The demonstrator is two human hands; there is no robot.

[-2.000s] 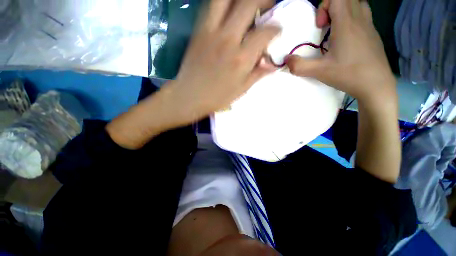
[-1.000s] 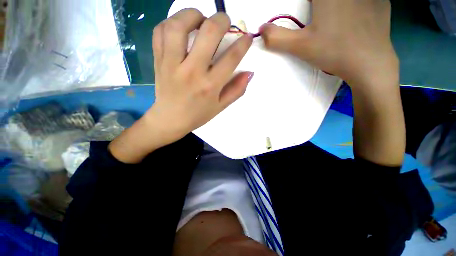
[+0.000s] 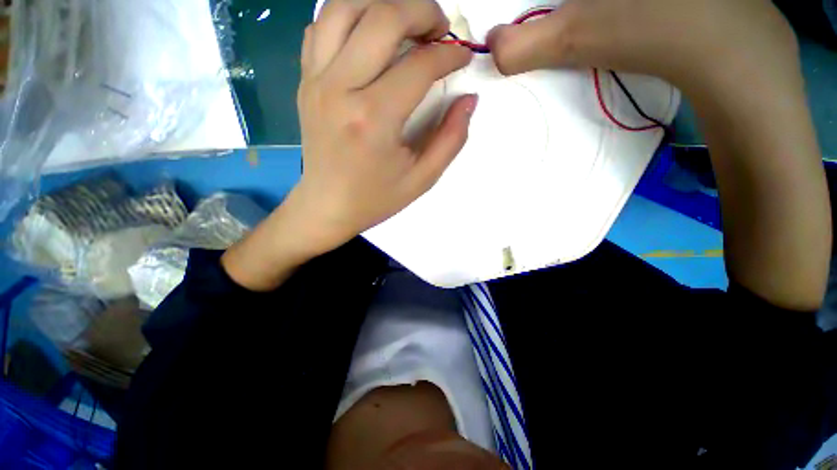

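A white plastic housing (image 3: 514,174) lies in front of my chest, its top cut off by the picture's edge. A small tan spot shows near its lower edge. A red and black wire harness (image 3: 601,96) crosses its upper part and bends down near the right rim. My left hand (image 3: 381,119) rests over the housing's left side, its fingertips pinching the wires near the top. My right hand (image 3: 569,41), partly cut off at the top, has a fingertip on the same wires, close beside the left fingertips. Its other fingers are hidden.
A clear plastic bag (image 3: 55,83) lies on a white sheet (image 3: 184,101) at the upper left, on the green bench top (image 3: 266,92). Wrapped part bundles (image 3: 101,229) sit below the bench at left. Blue floor with a yellow line shows at right.
Against the earliest frame, the housing sits higher and my left hand is on its left side. Since one second ago, my right hand has moved up, and a red and black wire loop shows at the right rim.
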